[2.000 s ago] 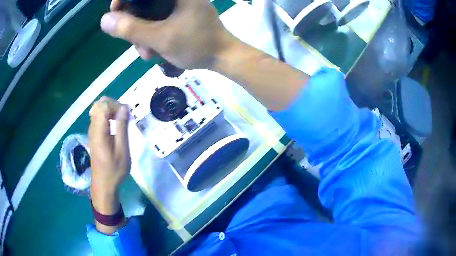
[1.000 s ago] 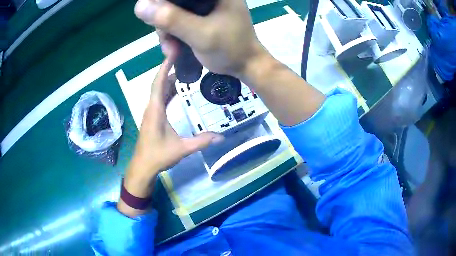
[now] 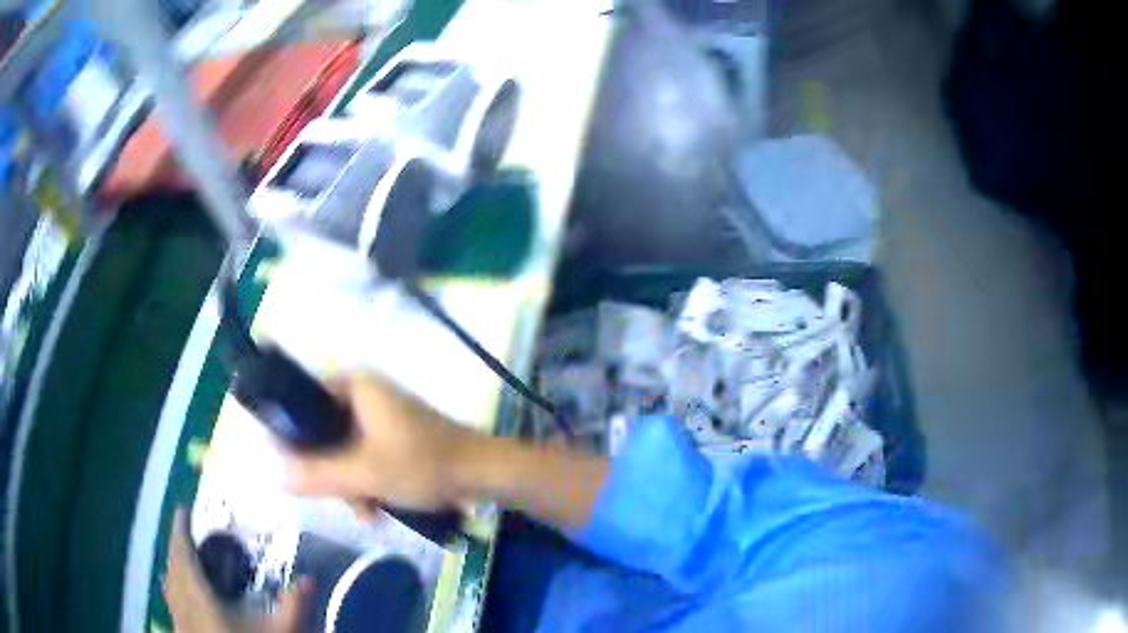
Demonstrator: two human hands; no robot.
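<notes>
My right hand (image 3: pixel 371 451) is closed around the black electric screwdriver (image 3: pixel 291 398), which lies slantwise in the fist, its far end showing below the hand. A cord shows beside it. My left hand (image 3: pixel 204 594) is at the bottom left edge, partly cut off and blurred, with thumb and fingers apart at the device body. The white device body (image 3: pixel 266 544) shows a round black part on top; its round base (image 3: pixel 381 599) is cut off by the lower edge. The screwdriver is away from the device.
Two white units (image 3: pixel 324 173) with round bases stand on the bench further up. A dark green bin (image 3: pixel 901 396) of white plates is at right, with pale stacked pieces (image 3: pixel 810 198) beyond it. A red-orange tray (image 3: pixel 235 105) is at upper left.
The view has swung to the right, bringing in the bin of plates. The screwdriver has come away from the device and now lies slantwise in my right hand. My left hand remains beside the device.
</notes>
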